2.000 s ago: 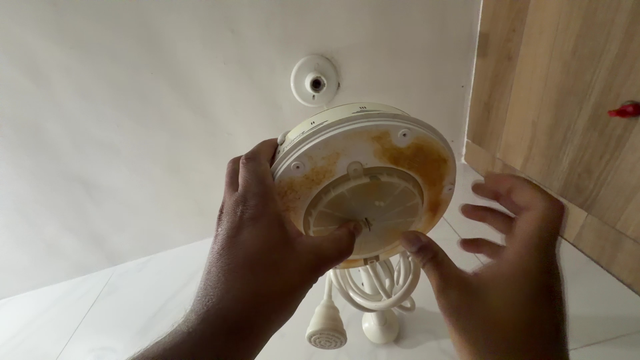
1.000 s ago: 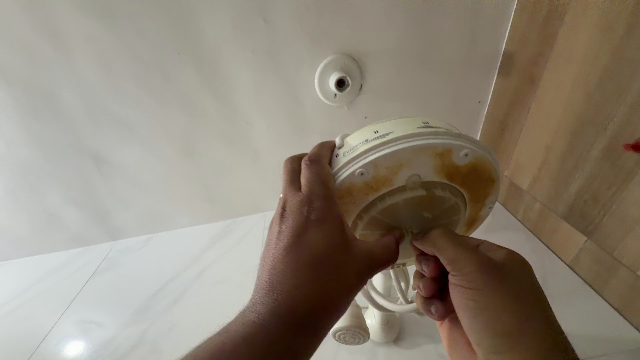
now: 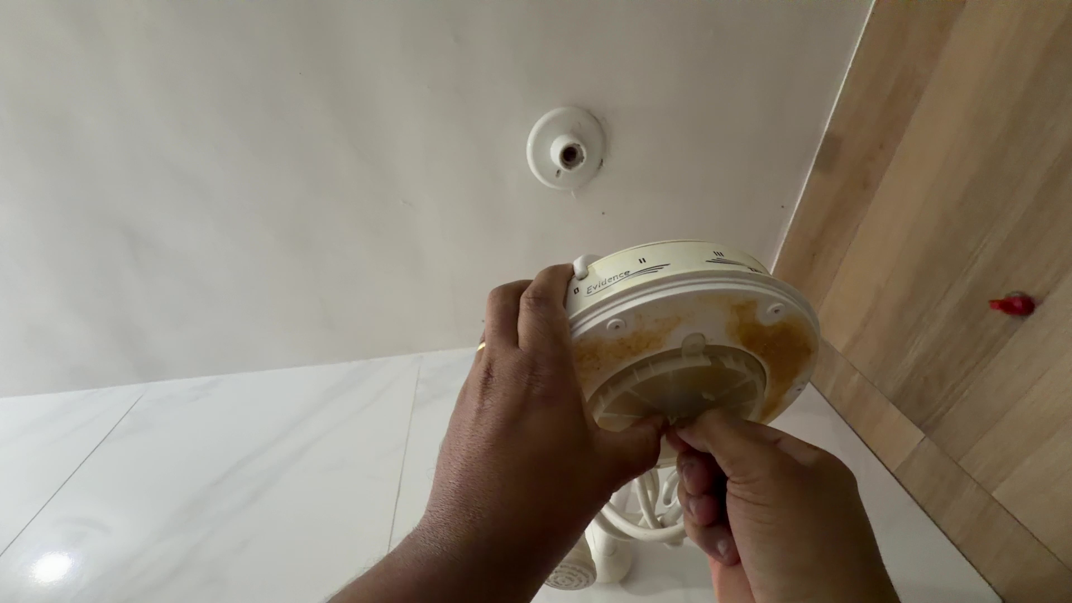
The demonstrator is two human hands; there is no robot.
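A round white electric shower head (image 3: 703,314), brown-stained on its face, is tilted below the ceiling. My left hand (image 3: 536,419) grips its left side, fingers over the rim and thumb on the lower edge of the translucent round centre (image 3: 687,381). The thumb and bent fingers of my right hand (image 3: 762,494) pinch at that same lower edge, close to my left thumb; whatever lies between them is hidden. Beneath the unit hang a coiled white hose (image 3: 645,511) and a small hand shower (image 3: 573,569), partly covered by my hands.
Overhead, a white round fitting (image 3: 567,151) with an open central socket is fixed to the ceiling. Marble-look tiles (image 3: 251,469) cover one wall, wood-look tiles (image 3: 946,209) the other. A small red object (image 3: 1013,304) projects from the wood-look wall at right.
Two seconds ago my right hand was apart from the centre with its fingers spread; it has since closed in at the lower edge. My left hand keeps its hold.
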